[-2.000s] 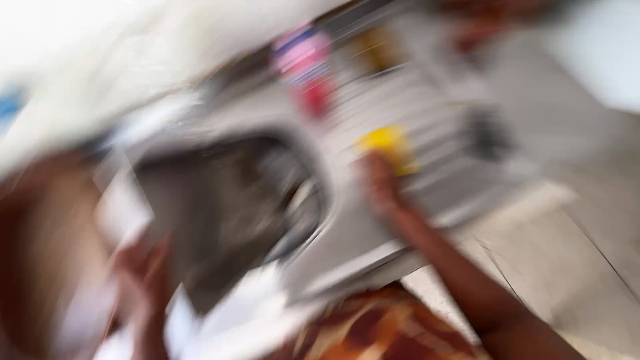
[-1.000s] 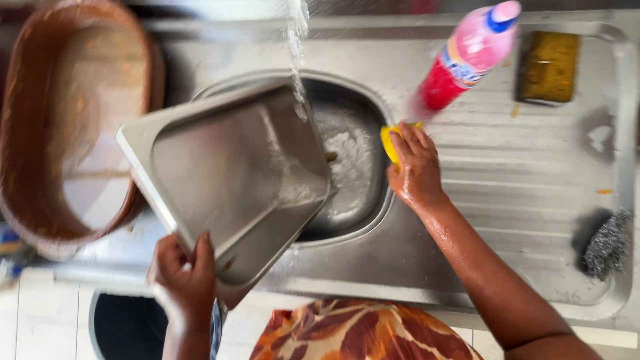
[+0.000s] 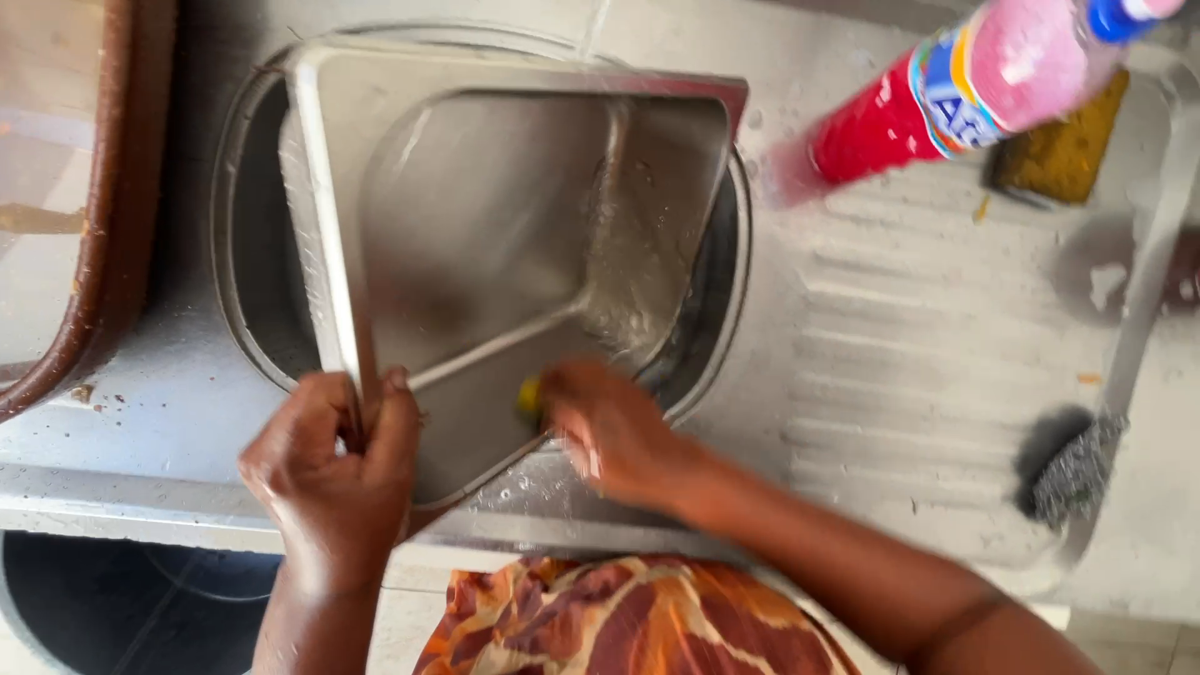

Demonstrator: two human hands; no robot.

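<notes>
My left hand (image 3: 342, 469) grips the lower left rim of a rectangular stainless steel pan (image 3: 469, 225), which is tilted over the round sink bowl (image 3: 727, 375). Blurred by motion, my right hand (image 3: 614, 431) is shut on a yellow sponge (image 3: 531, 398) at the pan's lower wall, and the fingers hide most of the sponge. A thin stream of water (image 3: 595, 28) falls at the pan's upper edge, and the pan's inside is wet.
Right of the sink, the ribbed drainboard (image 3: 872, 375) bears a bottle of red-pink liquid (image 3: 947, 94), a yellow-brown sponge (image 3: 1064, 150) and a metal scouring pad (image 3: 1078, 473). A brown plastic basin (image 3: 108, 206) stands at left. Below the counter is a dark bucket (image 3: 122, 600).
My right hand has moved left with the yellow sponge, from beside the sink to the pan's lower wall. The pan has turned and sits further over the bowl, still held by my left hand.
</notes>
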